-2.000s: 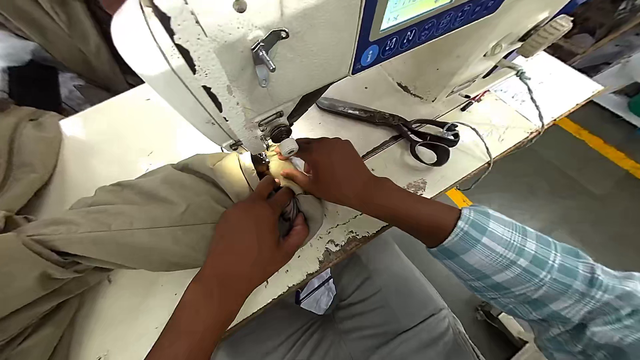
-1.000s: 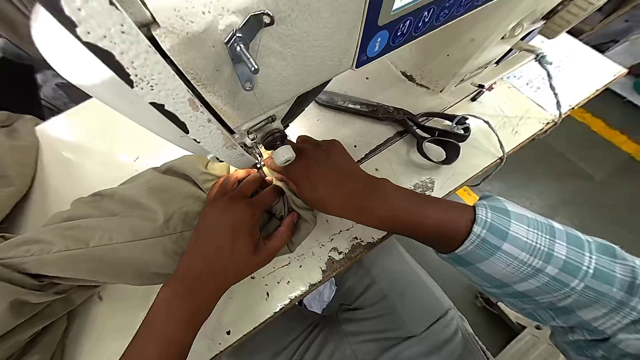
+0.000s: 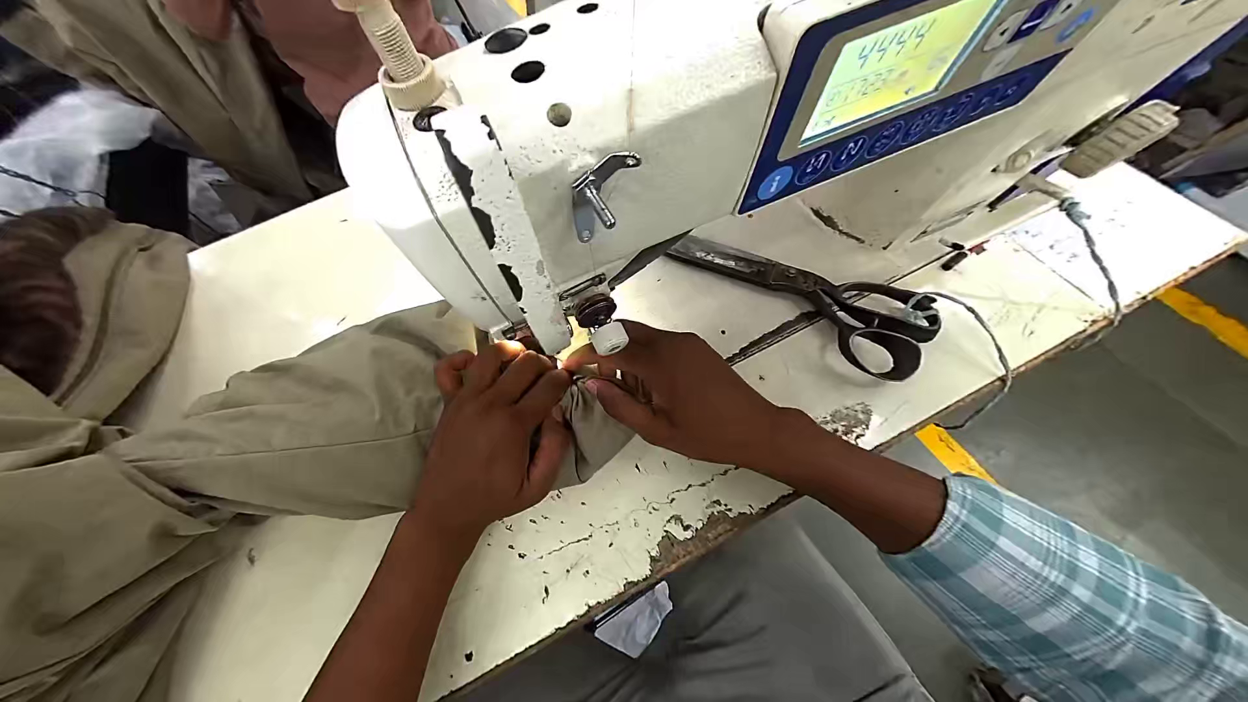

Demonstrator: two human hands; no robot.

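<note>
An olive-khaki garment (image 3: 322, 429) lies across the white table of an industrial sewing machine (image 3: 643, 117), its narrow end under the needle area. My left hand (image 3: 497, 429) grips the cloth just left of the lit needle, fingers curled over it. Close beside it, my right hand (image 3: 682, 390) pinches the garment's gathered edge between thumb and fingers, below the machine's white knob (image 3: 609, 337). The fingertips of both hands nearly meet. The needle tip and the cloth right under it are mostly hidden by the hands.
Black-handled fabric shears (image 3: 829, 302) lie right of the needle, with a cord (image 3: 985, 361) from their handles. The chipped table edge (image 3: 682, 546) runs in front of my lap. A control panel (image 3: 897, 88) is on the machine arm. A person in reddish clothing is behind.
The view has shifted, showing more of the machine's top. My left hand has turned from palm-side pinching to lying over the cloth. Both hands remain at the needle area.
</note>
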